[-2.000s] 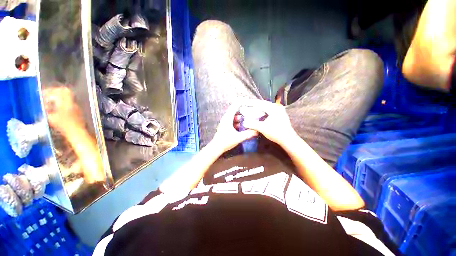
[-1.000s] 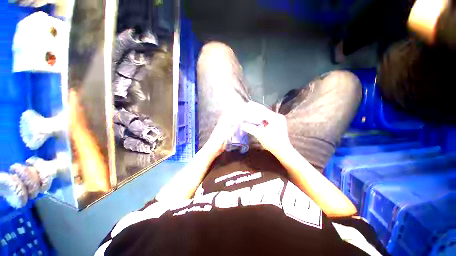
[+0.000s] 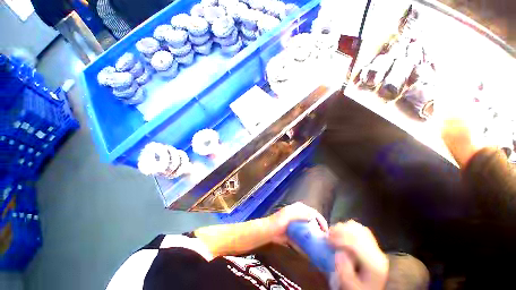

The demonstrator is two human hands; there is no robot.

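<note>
A blue sleeve [image 3: 312, 243] is held between both hands above the lap, tilted down to the right. My left hand [image 3: 294, 220] is wrapped around its upper left end. My right hand [image 3: 359, 255] grips the other end with bent fingers, somewhat blurred. The sleeve's lower end and what the right fingertips touch are partly hidden.
A blue tray [image 3: 130, 139] with stacks of scalloped rings [image 3: 163, 61] is ahead left. Rings also stand on the steel ledge [image 3: 249, 136] by the parts bin [image 3: 249, 181]. Another person's hand [image 3: 457, 139] is at the lit work surface [image 3: 390, 71]. Stacked crates [image 3: 34, 124] are far left.
The view has swung left and up, bringing in the tray, its rings and the lit surface. The bin now lies ahead. The sleeve is now clearly visible between my hands.
</note>
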